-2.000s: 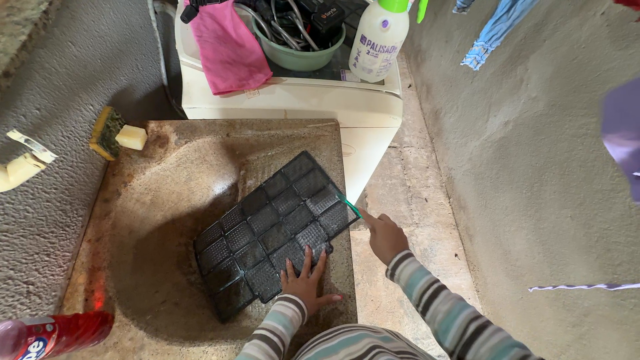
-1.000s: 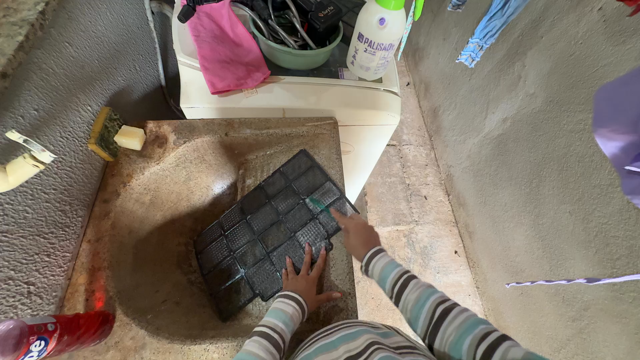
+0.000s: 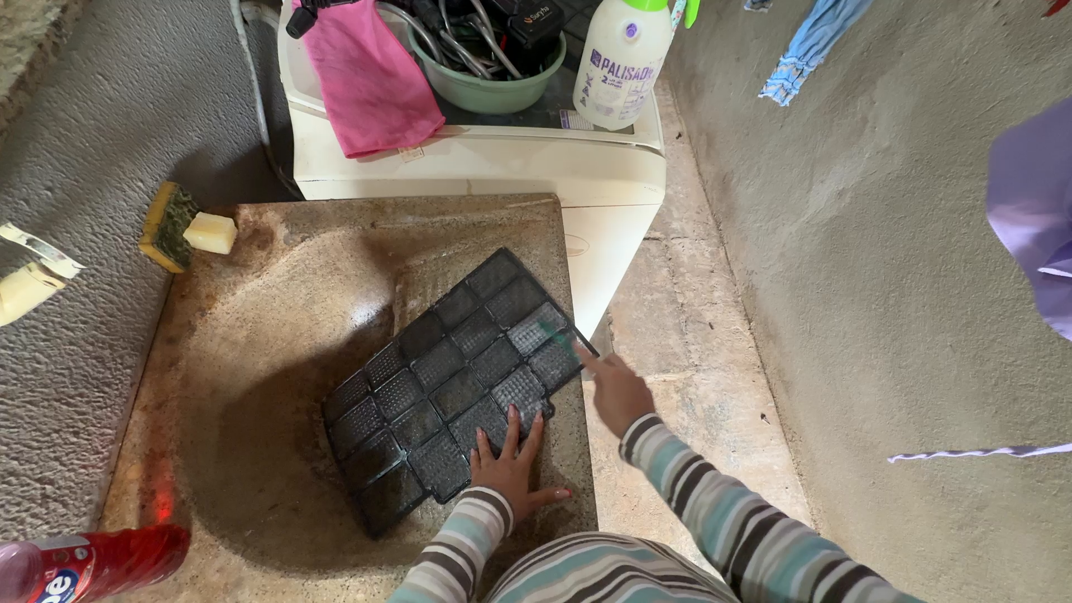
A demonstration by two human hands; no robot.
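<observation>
A black gridded mesh filter panel (image 3: 456, 394) lies tilted across the stone wash basin (image 3: 276, 502), its upper right corner reaching the basin's right edge. With fingers spread, my left hand (image 3: 508, 473) presses on the panel's lower edge. My right hand (image 3: 618, 389) is closed on a small green brush (image 3: 563, 337) at the panel's right corner; the brush is blurred and its handle is mostly hidden by the fingers. Several cells near the brush look lighter and wet.
A sponge (image 3: 170, 226) and a soap bar (image 3: 211, 233) sit at the basin's back left corner. A red bottle (image 3: 109, 563) lies front left. Behind stands a white washing machine (image 3: 486, 163) with a pink cloth (image 3: 377, 84), green bowl (image 3: 490, 94) and spray bottle (image 3: 618, 71). A wall (image 3: 879, 276) rises right.
My right hand with the brush has moved left from the panel's right edge onto its cells between the first frame and now. My left hand stays on the panel.
</observation>
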